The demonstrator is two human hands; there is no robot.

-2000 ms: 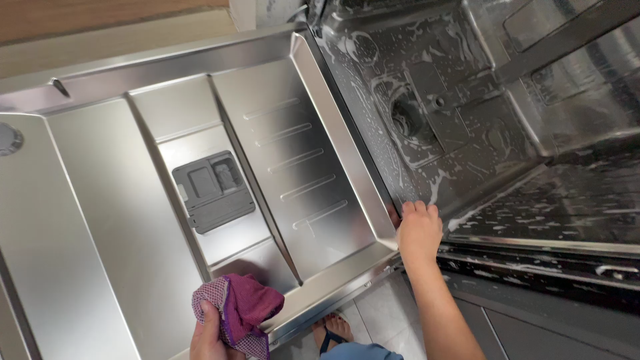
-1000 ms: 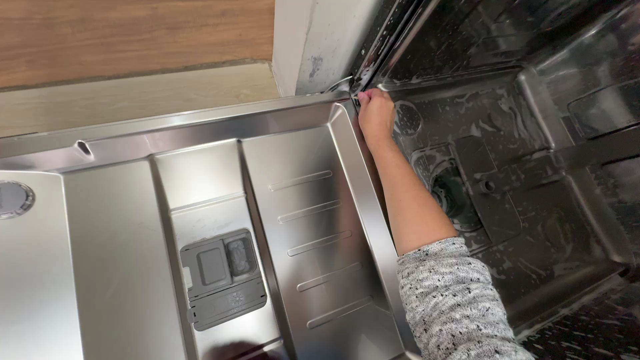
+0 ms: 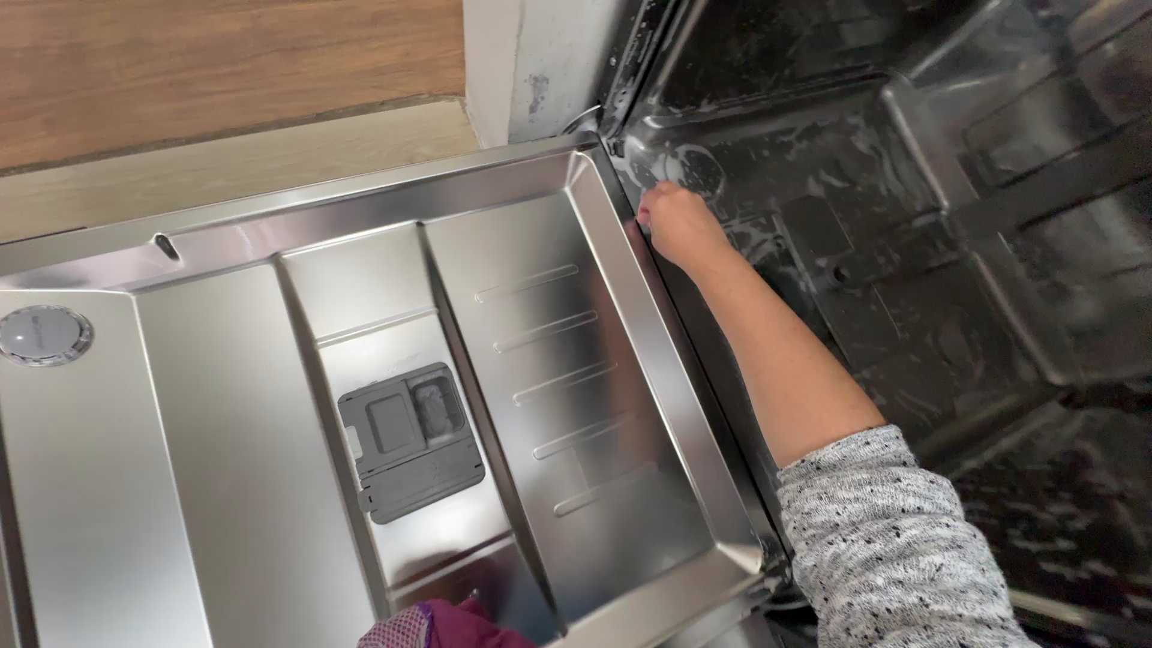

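Observation:
My right hand [image 3: 679, 225] reaches to the gap between the lowered dishwasher door [image 3: 630, 297] and the wet tub floor [image 3: 900, 297], near the far corner of the hinge edge. Its fingers are curled down at the dark edge; whether they hold anything cannot be told. A purple and magenta cloth [image 3: 450, 627] shows at the bottom edge over the steel inner door. My left hand is out of view. A grey detergent dispenser [image 3: 414, 441] sits in the middle of the inner door.
A pale wall edge [image 3: 517, 72] stands by the door's far hinge corner. Beyond the door's long side lies a wood-look floor [image 3: 225, 72] with a light border. Suds streak the tub floor. A round grey part [image 3: 45, 335] is at the door's left.
My right hand went from the near hinge corner to the far one, then came back a little along the edge. My left hand, seen holding the cloth two seconds ago, has left view.

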